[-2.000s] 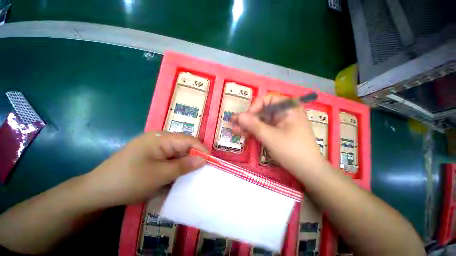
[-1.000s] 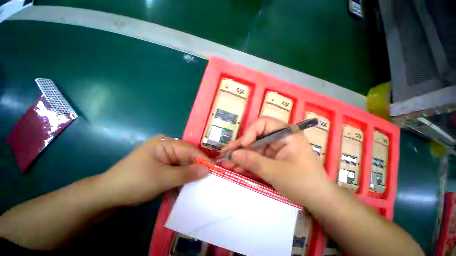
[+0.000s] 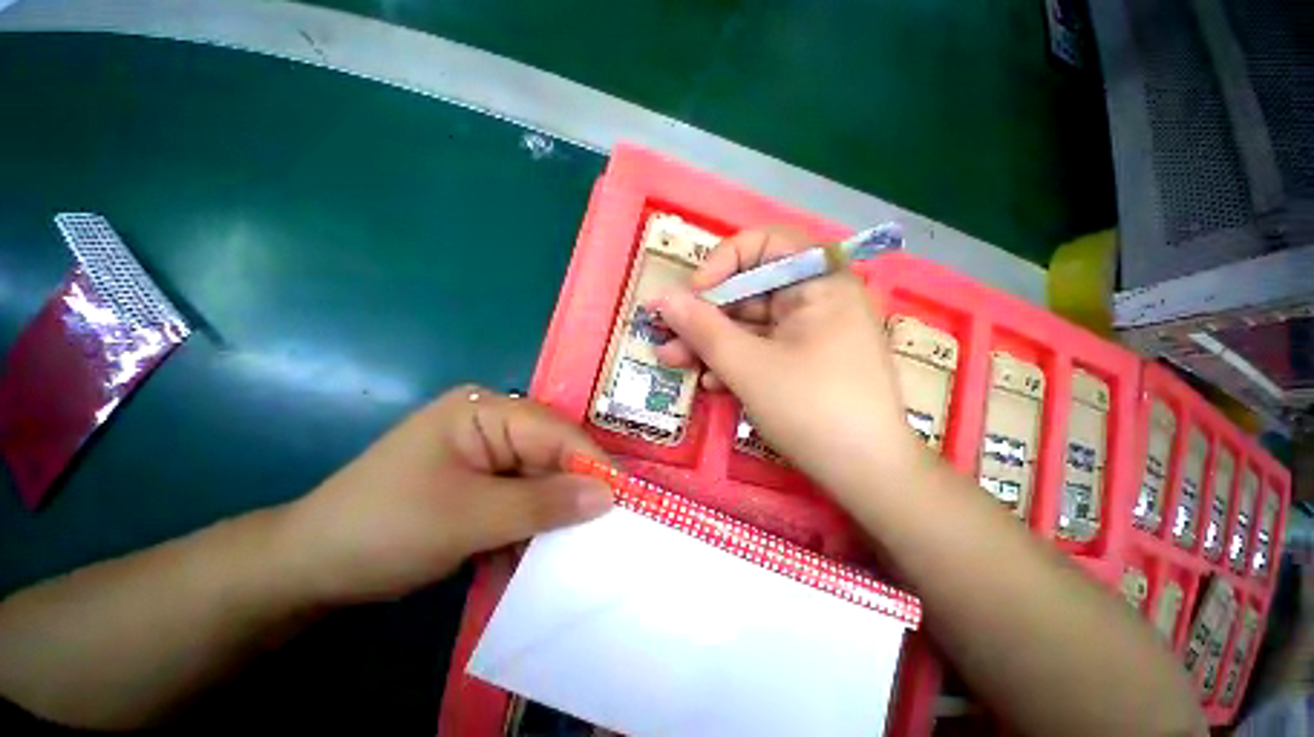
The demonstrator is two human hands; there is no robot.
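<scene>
My left hand (image 3: 458,497) pinches the corner of a white label sheet (image 3: 692,619) whose top edge is folded over into a strip of red dots. My right hand (image 3: 807,353) holds silvery tweezers (image 3: 785,274), with their tip end hidden by the fingers. The fingers are over the upper middle of the leftmost gold phone (image 3: 641,389), which lies with its back open in a pocket of the red-pink foam tray (image 3: 577,310). The sheet covers much of the tray's lower row. Any sticker at the tip cannot be seen.
A second foam tray (image 3: 1138,540) with phones touches the right end of the first. A shiny dark red bag (image 3: 79,374) lies at the left on the green bench. A pale strip (image 3: 476,94) runs behind the trays. A grey metal rack (image 3: 1210,187) stands at the upper right beside something yellow (image 3: 1081,278).
My right hand has moved from the red strip up over the leftmost phone with the tweezers. The second tray has come into view at the right. My left hand still holds the sheet.
</scene>
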